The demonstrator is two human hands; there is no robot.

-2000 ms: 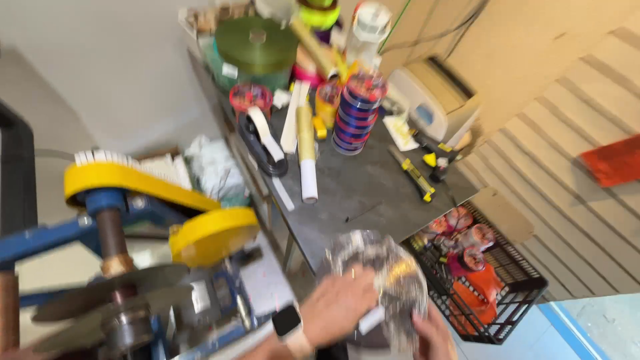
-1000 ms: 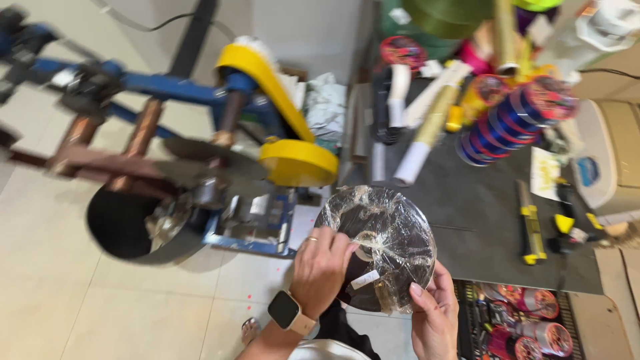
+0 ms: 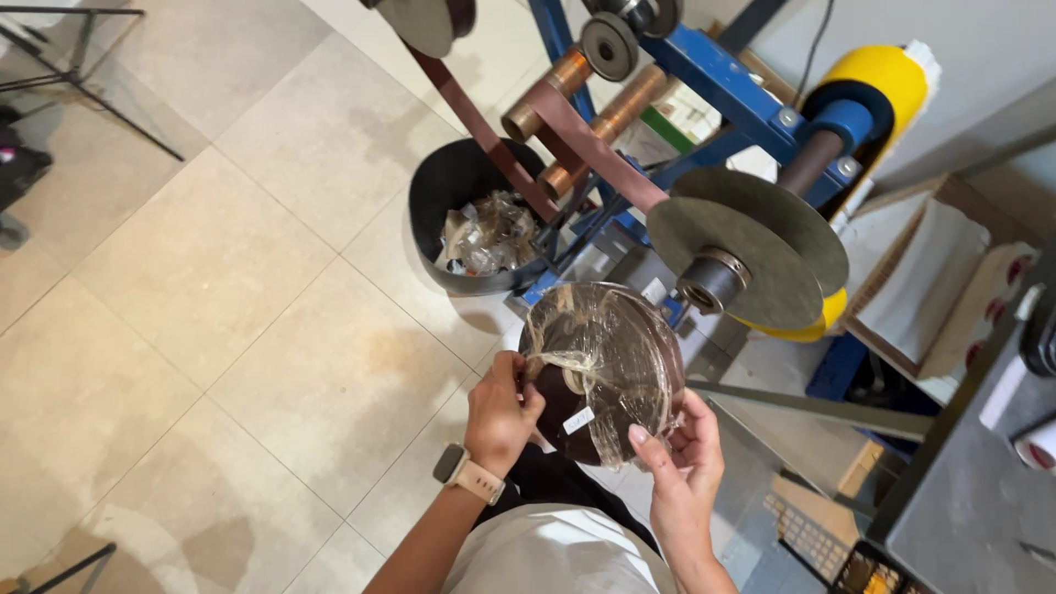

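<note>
A dark brown roll of ribbon or tape (image 3: 565,417), wrapped in crinkled clear plastic film (image 3: 627,363), is held in front of my body. With its fingertips, my left hand (image 3: 503,412), wearing a smartwatch (image 3: 467,473), pinches a gathered strand of the film at the roll's left side. My right hand (image 3: 689,462) grips the lower right edge, thumb on the near face and fingers behind. A small white label with writing (image 3: 578,420) lies on the roll's face.
Beyond the roll stands a blue-framed machine (image 3: 718,74) with metal discs (image 3: 734,247), copper-coloured rollers (image 3: 606,124) and a brown band (image 3: 594,148) running over them. A black bin (image 3: 454,223) holding crumpled plastic is beside it. At right are a dark table (image 3: 990,503) and an open cardboard box (image 3: 907,272).
The view has swung left from the table toward the machine and bin. My left hand has moved from the middle of the roll to its left side, pulling a strand of film.
</note>
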